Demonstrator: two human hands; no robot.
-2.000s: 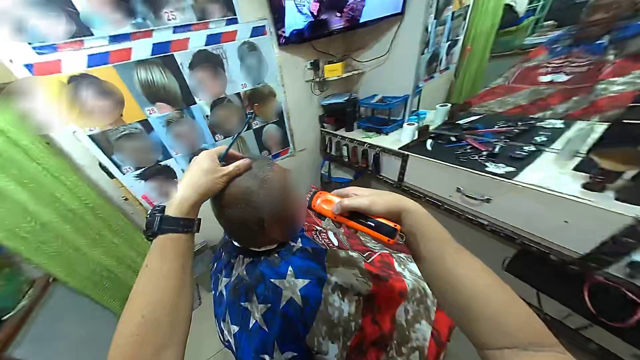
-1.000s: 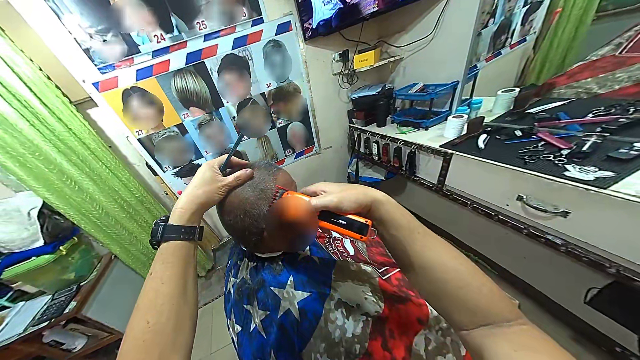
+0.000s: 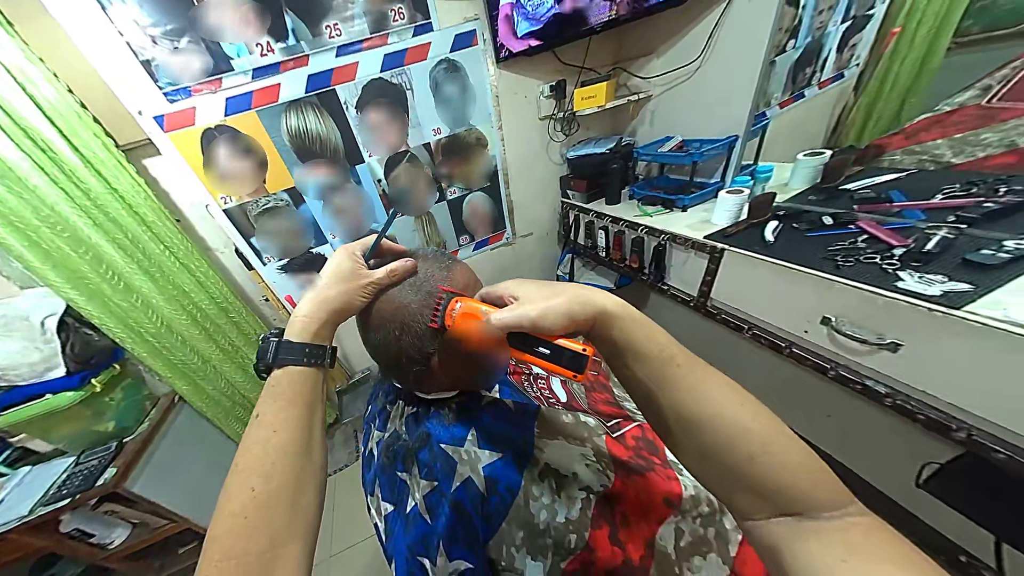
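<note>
My right hand grips an orange cordless hair clipper, whose red guard comb touches the side of a seated person's head. The hair there is cropped very short. My left hand rests on top of the head with thumb and fingers spread, and a thin dark comb sticks up from between its fingers. A barber cape with white stars on blue, camouflage and red covers the person's shoulders. The tips of my left fingers are partly hidden.
On the right, a counter with a drawer carries a black mat with scissors and combs. A blue tiered rack and paper rolls stand farther back. A green curtain hangs at left above a wooden shelf unit.
The clipper has moved from beside the face up against the side of the head, its guard comb now on the hair. My left hand stays on top of the head. The view has shifted.
</note>
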